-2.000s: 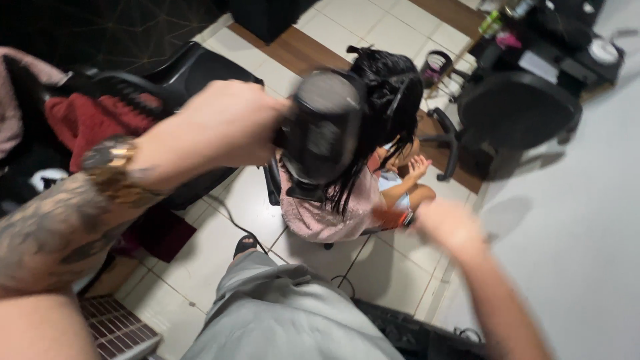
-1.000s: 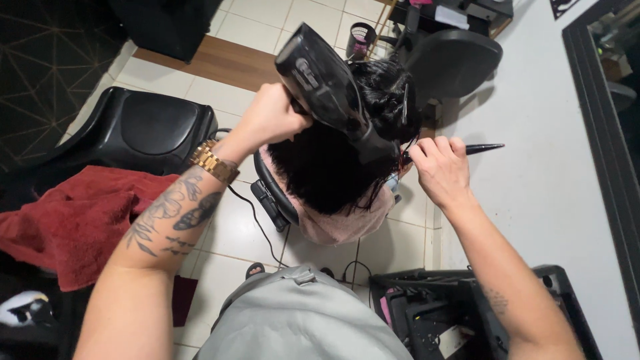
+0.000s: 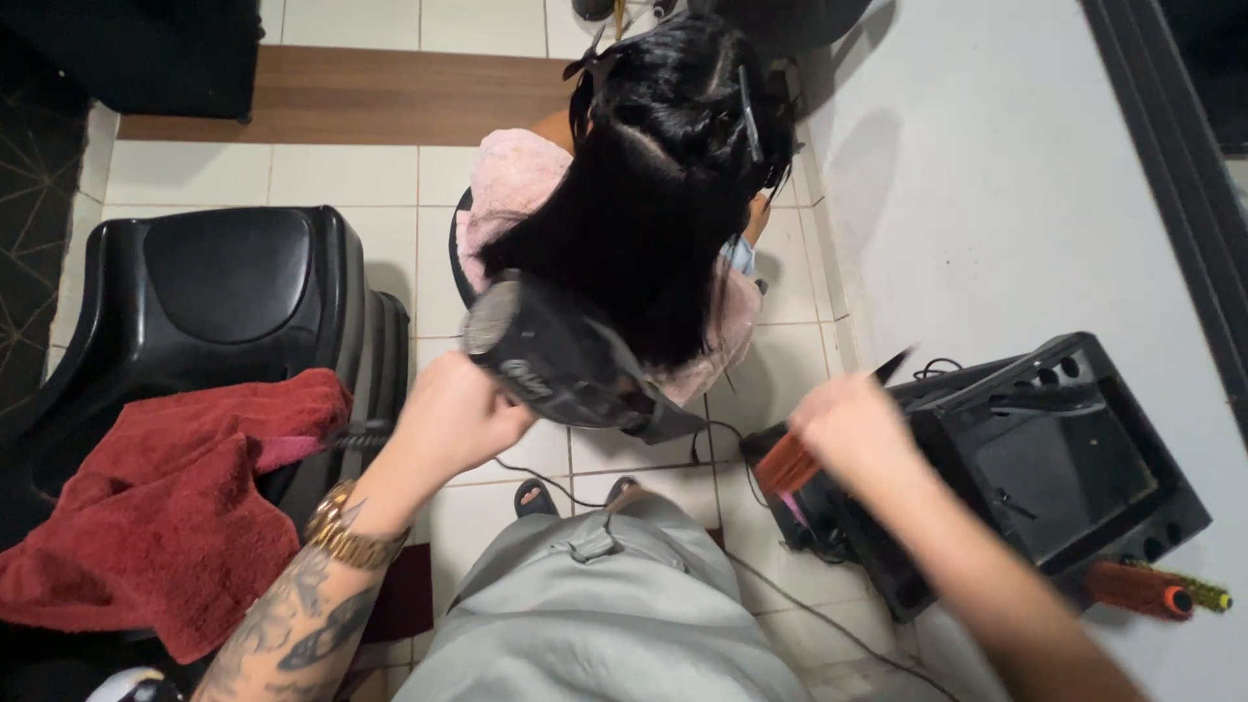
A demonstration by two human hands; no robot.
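My left hand (image 3: pixel 466 414) is closed around the handle of a black hair dryer (image 3: pixel 575 370), whose nozzle points down to the right, near the ends of the seated person's long black hair (image 3: pixel 624 244). Hair clips (image 3: pixel 749 115) hold the upper sections. A pink towel (image 3: pixel 517 175) lies over that person's shoulders. My right hand (image 3: pixel 846 419), blurred, grips a hairbrush with orange-red bristles (image 3: pixel 788 466); its dark pointed handle end sticks out above the fist. The brush is right of the dryer, apart from the hair.
A black salon trolley (image 3: pixel 1053 468) with round brushes (image 3: pixel 1141 590) at its side stands at the right, by a white wall (image 3: pixel 955 224). At the left, a red towel (image 3: pixel 185 507) lies over a black chair (image 3: pixel 229 273). A cable (image 3: pixel 819 614) crosses the tiled floor.
The dryer has moved from over the hair down toward its ends. My right hand has come away from beside the head, and the brush's bristles now show near the trolley. The view has shifted.
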